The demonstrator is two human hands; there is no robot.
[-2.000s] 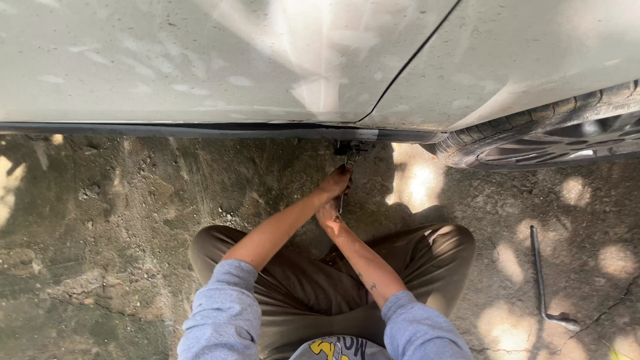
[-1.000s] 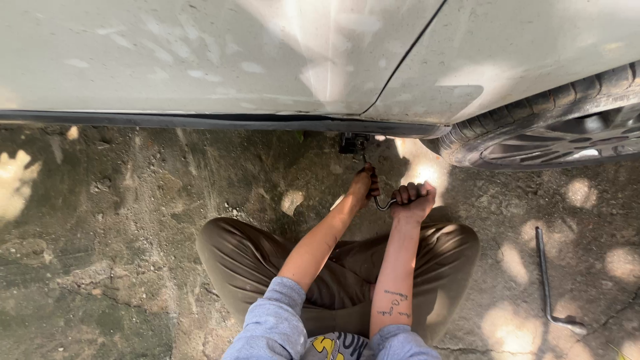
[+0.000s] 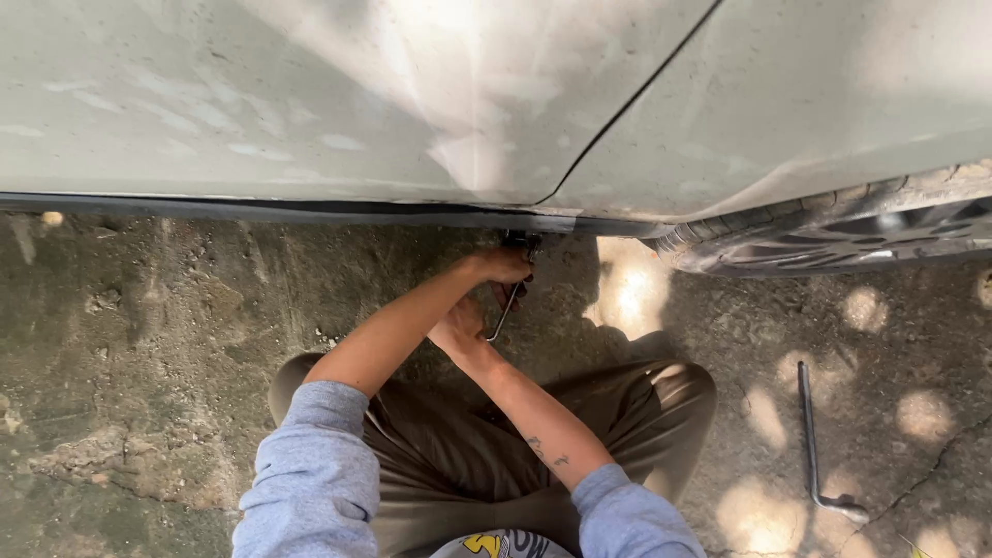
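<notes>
My left hand (image 3: 505, 266) is closed around the upper part of a metal crank handle (image 3: 505, 311), close under the car's sill. My right hand (image 3: 462, 319) is lower and to the left, its wrist bent, gripping the crank near its bend; its fingers are partly hidden. The crank runs up to a dark jack (image 3: 521, 239), mostly hidden beneath the sill (image 3: 310, 211) of a light-coloured car (image 3: 349, 93).
A car wheel (image 3: 837, 232) stands at the right. An L-shaped lug wrench (image 3: 809, 442) lies on the cracked concrete ground (image 3: 155, 349) right of my bent knees. The car body spans the upper view.
My right hand has swung from the right of my left hand to its lower left, moving the crank's bend with it. My left hand stays near the jack.
</notes>
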